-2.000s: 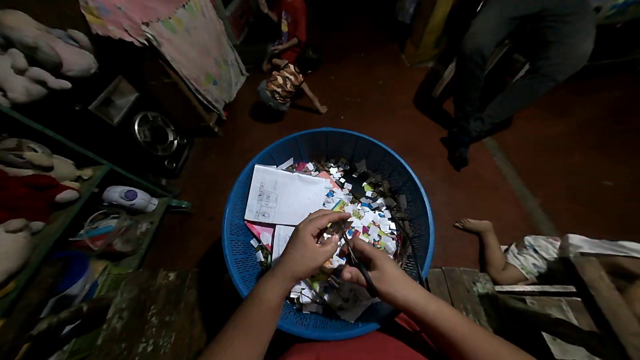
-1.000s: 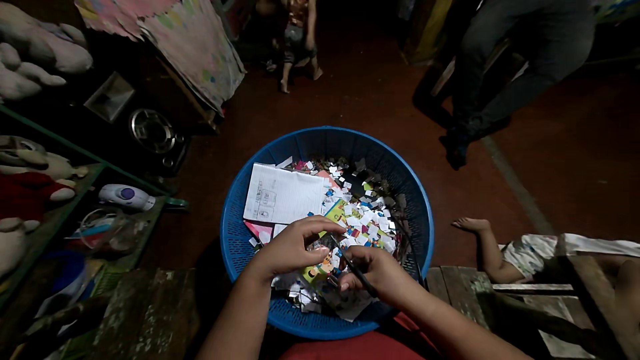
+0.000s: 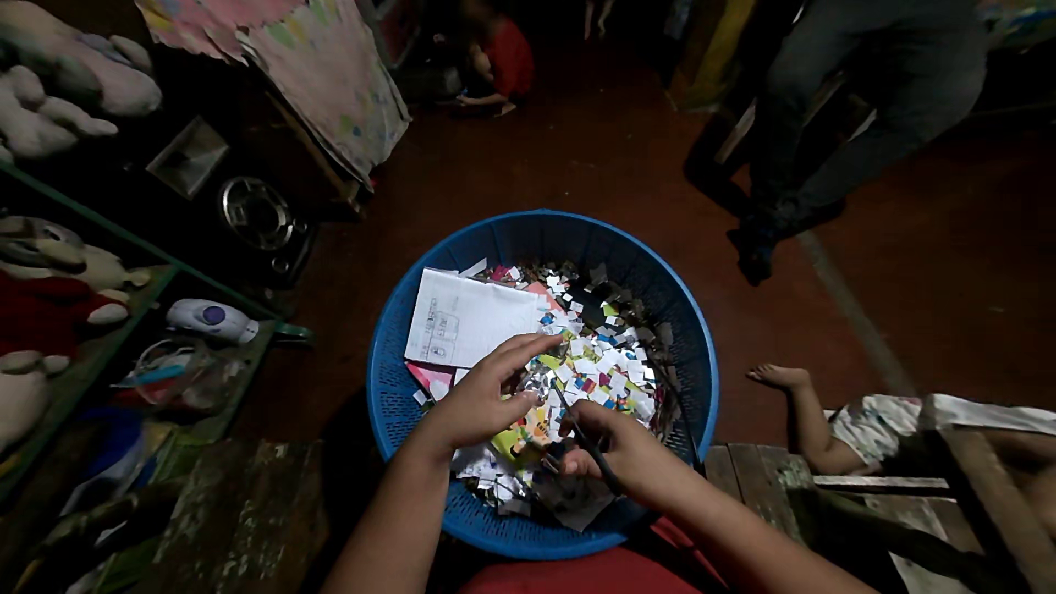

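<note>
A round blue plastic basket [image 3: 540, 216] holds many small cut bits of white and coloured paper [image 3: 606, 363]. My left hand [image 3: 487, 396] is over its middle, thumb and fingers around a crumpled shiny silvery piece, perhaps a foil wrapper [image 3: 540, 378]. My right hand [image 3: 606, 450] grips dark-handled scissors [image 3: 596, 458], whose blades point up and left toward that piece. A colourful printed sheet [image 3: 524, 433] lies below, between the hands; whether a hand touches it is unclear. A folded white paper with drawings and writing [image 3: 478, 318] rests at the basket's left side.
Wooden bench boards flank the basket [image 3: 239, 511]. At left are a shelf [image 3: 247, 363] with stuffed toys [image 3: 49, 305] and a loudspeaker [image 3: 256, 213]. A seated person's legs [image 3: 866, 107] are at upper right, a person's bare leg [image 3: 813, 417] at right. Someone in red [image 3: 507, 62] crouches on the floor ahead.
The silvery piece shows between my hands now, and the colourful sheet lies lower. A person who stood at the top a second ago is no longer there; one in red crouches near that spot.
</note>
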